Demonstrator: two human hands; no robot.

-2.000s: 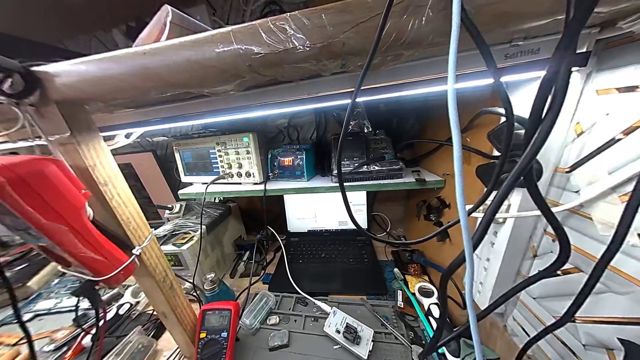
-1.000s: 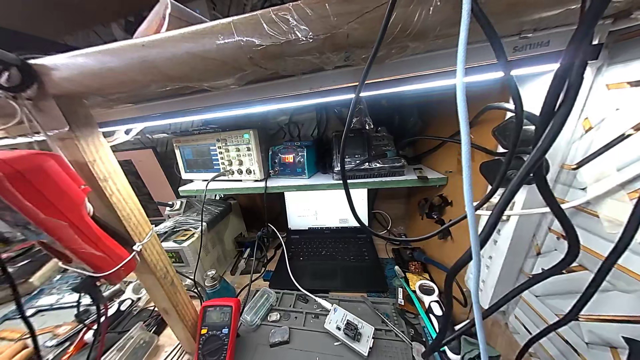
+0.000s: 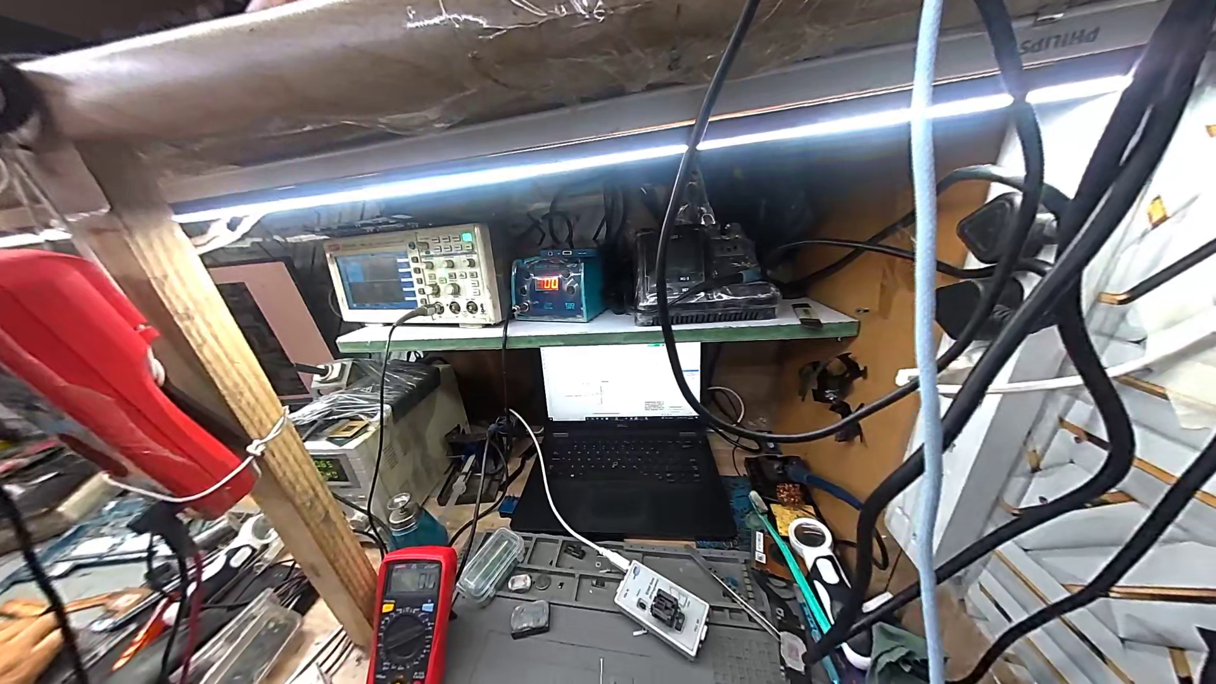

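Observation:
Neither my left hand nor my right hand is in view. A white chip programmer (image 3: 662, 608) with a black socket lies tilted on the grey work mat (image 3: 560, 646), a white cable plugged into its upper end. The cable runs up beside the open black laptop (image 3: 622, 475), whose screen is lit. Left of the programmer are a clear plastic case (image 3: 491, 566) and a small grey block (image 3: 530, 619). A red multimeter (image 3: 411, 613) with a lit display stands at the mat's left edge. A thin metal tip shows at the bottom edge.
A shelf (image 3: 598, 332) carries an oscilloscope (image 3: 413, 275), a blue station (image 3: 557, 285) and a black device (image 3: 703, 275). Black cables (image 3: 1073, 285) hang at right. A wooden post (image 3: 218, 380) and red tool (image 3: 104, 380) stand left; beyond, another person's hand (image 3: 27, 646) shows.

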